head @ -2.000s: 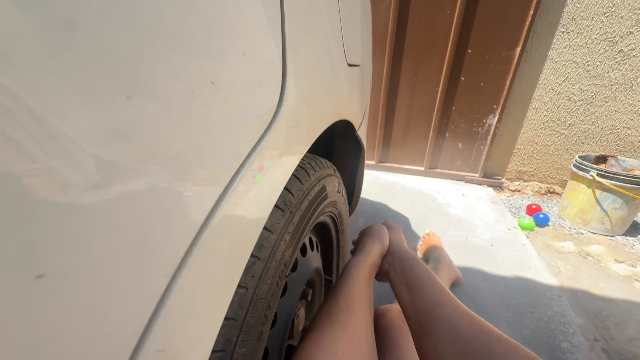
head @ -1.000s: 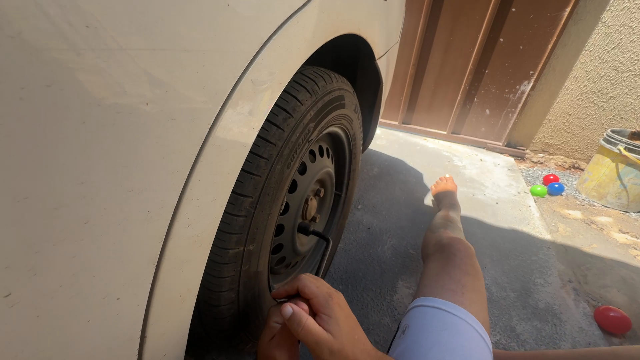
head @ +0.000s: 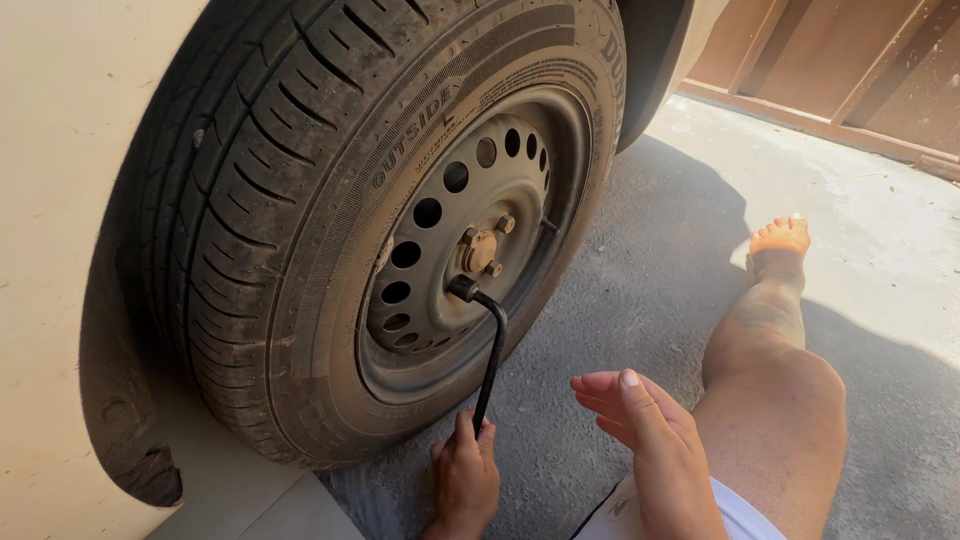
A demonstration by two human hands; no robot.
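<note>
My left hand (head: 466, 480) grips the lower end of a black L-shaped lug wrench (head: 495, 352), its handle hanging down from the wheel. The wrench's socket sits over the lower left lug bolt position of a black steel wheel rim (head: 465, 367). Three other rusty lug bolts (head: 505, 223) show around the hub centre (head: 478, 251). Right of the wrench, my right hand (head: 660, 450) is raised with nothing in it, fingers apart from the thumb and not touching the wrench. The rubber tyre (head: 300, 247) stands upright in the wheel arch.
The white car body (head: 90, 112) fills the left side. My bare leg (head: 772, 375) stretches over the shaded concrete floor (head: 600, 300) at the right. A brown metal gate (head: 832, 67) stands behind, at the upper right.
The view has moved closer to the wheel. My hands, together near the handle's lower end one second ago, are now apart, the right one off to the right.
</note>
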